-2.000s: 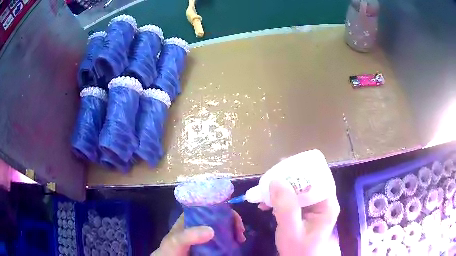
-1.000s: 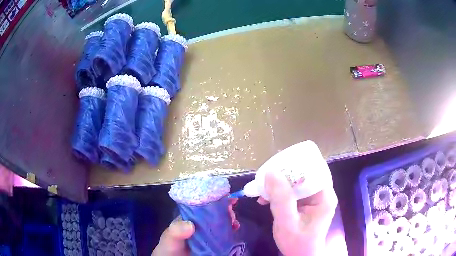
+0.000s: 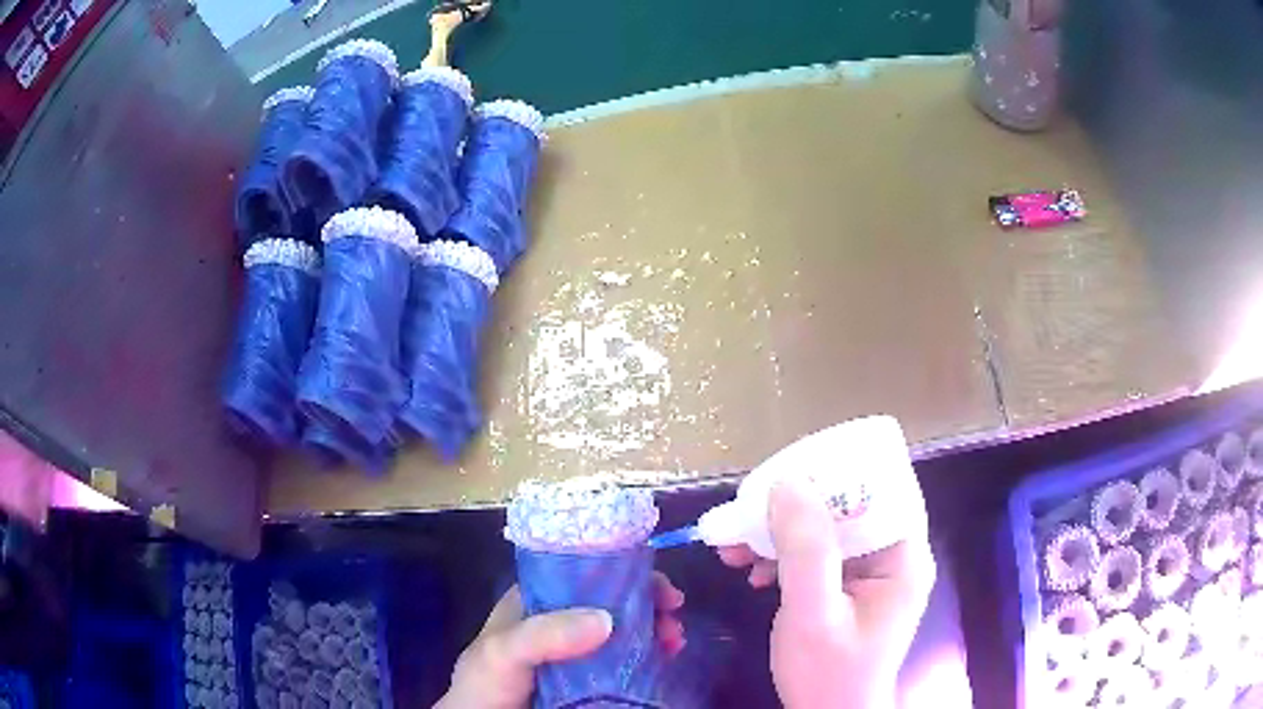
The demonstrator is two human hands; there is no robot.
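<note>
My left hand [image 3: 533, 647] holds a blue tube piece [image 3: 589, 603] upright just below the bench's front edge, thumb across its front. Its white bumpy rim [image 3: 582, 518] faces up. My right hand [image 3: 831, 596] grips a white glue bottle [image 3: 866, 485], tilted to the left. The bottle's thin blue nozzle [image 3: 676, 537] points at the right side of the tube, at the lower edge of the rim. Whether glue is flowing cannot be told. The lower end of the tube is cut off by the picture's edge.
Several blue pieces [image 3: 363, 326] lie piled at the bench's left, beside a grey side panel [image 3: 125, 277]. A pink-red item [image 3: 1039, 209] and a speckled cup [image 3: 1018, 69] are at the right. Crates [image 3: 1025, 554] of pale rings stand below. A yellow piece [image 3: 441, 36] is on the green belt.
The tube has turned in my left hand and stands more upright than a second ago. The nozzle stays at its rim. The yellow piece has shifted left along the belt.
</note>
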